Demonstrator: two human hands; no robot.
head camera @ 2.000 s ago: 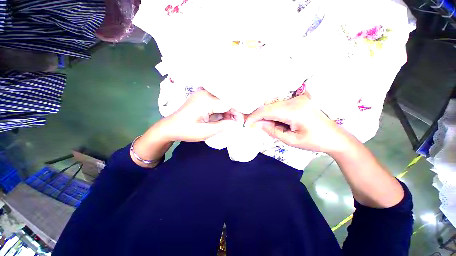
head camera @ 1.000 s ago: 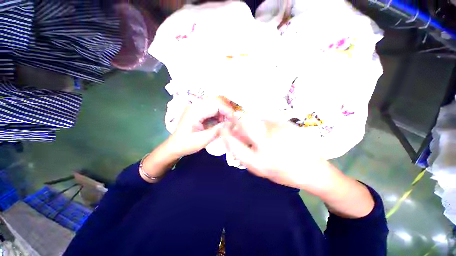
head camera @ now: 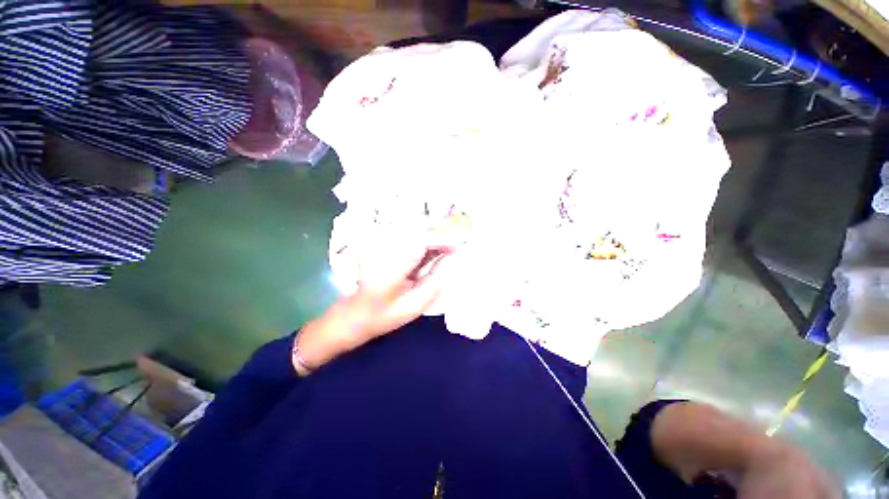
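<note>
A white garment (head camera: 624, 185) with scattered pink, yellow and dark flowers covers my lap and is strongly overexposed. My left hand (head camera: 405, 287) pinches its near edge left of centre; the fingertips are washed out against the cloth. My right hand (head camera: 780, 473) is off the garment at the lower right, blurred and cut off by the bottom edge, so its fingers and anything in them cannot be made out. A thin white thread (head camera: 585, 419) runs from the garment's near edge down across my dark clothing to the bottom edge.
Navy and white striped garments (head camera: 73, 229) hang at the left beside a pink plastic-lined bin (head camera: 268, 102). Blue crates (head camera: 112, 429) stand at the lower left. A blue rail (head camera: 770, 58) with hooks is at the upper right. White ruffled cloth (head camera: 863, 312) hangs at the far right.
My right hand has left the garment and moved down and right to the frame's lower corner. My left hand stays at the cloth edge. The white thread now shows across my clothing.
</note>
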